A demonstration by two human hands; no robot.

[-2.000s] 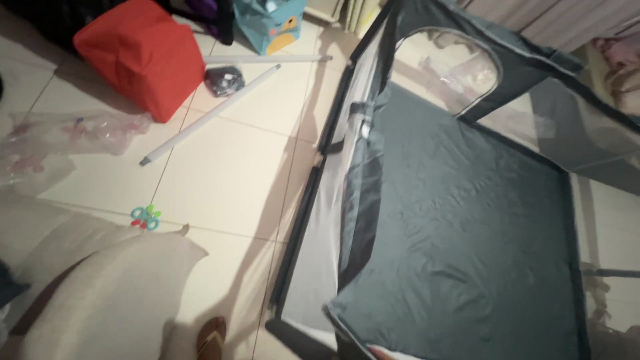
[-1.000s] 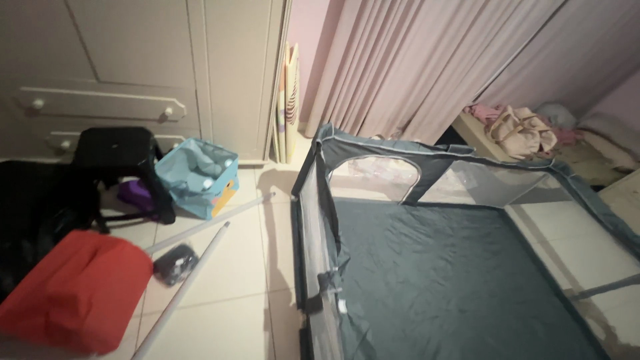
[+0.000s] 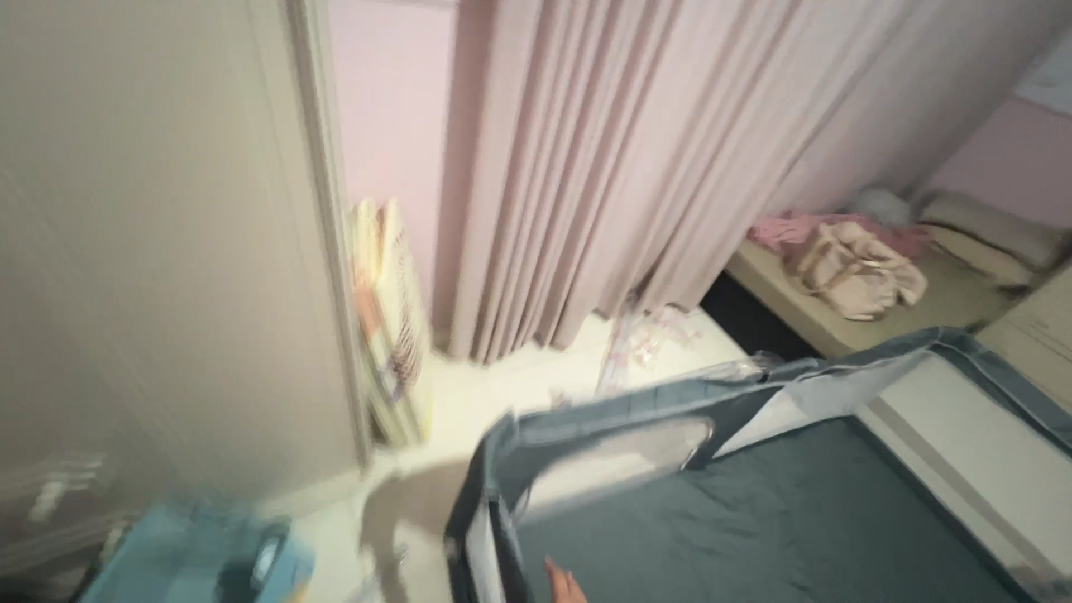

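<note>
A dark grey fabric playpen [image 3: 636,402] with mesh sides and an oval opening in its far panel fills the lower right. Fingers of one hand, apparently my left hand [image 3: 564,582], show at the bottom edge, over the playpen's floor near its left side. Most of that hand is cut off, so whether it holds or touches anything is unclear. My right hand is out of the frame.
A white wardrobe [image 3: 184,251] stands at the left, with a blue fabric bin [image 3: 193,557] before it. Folded patterned mats [image 3: 389,327] lean by the wall. Pink curtains [image 3: 586,167] hang behind the playpen. Clothes [image 3: 863,268] lie on a low bed [image 3: 946,314].
The view has swung up and toward the curtains. The red fabric item and grey poles seen earlier have left the frame. Fingertips now show at the bottom edge, where none showed one second ago.
</note>
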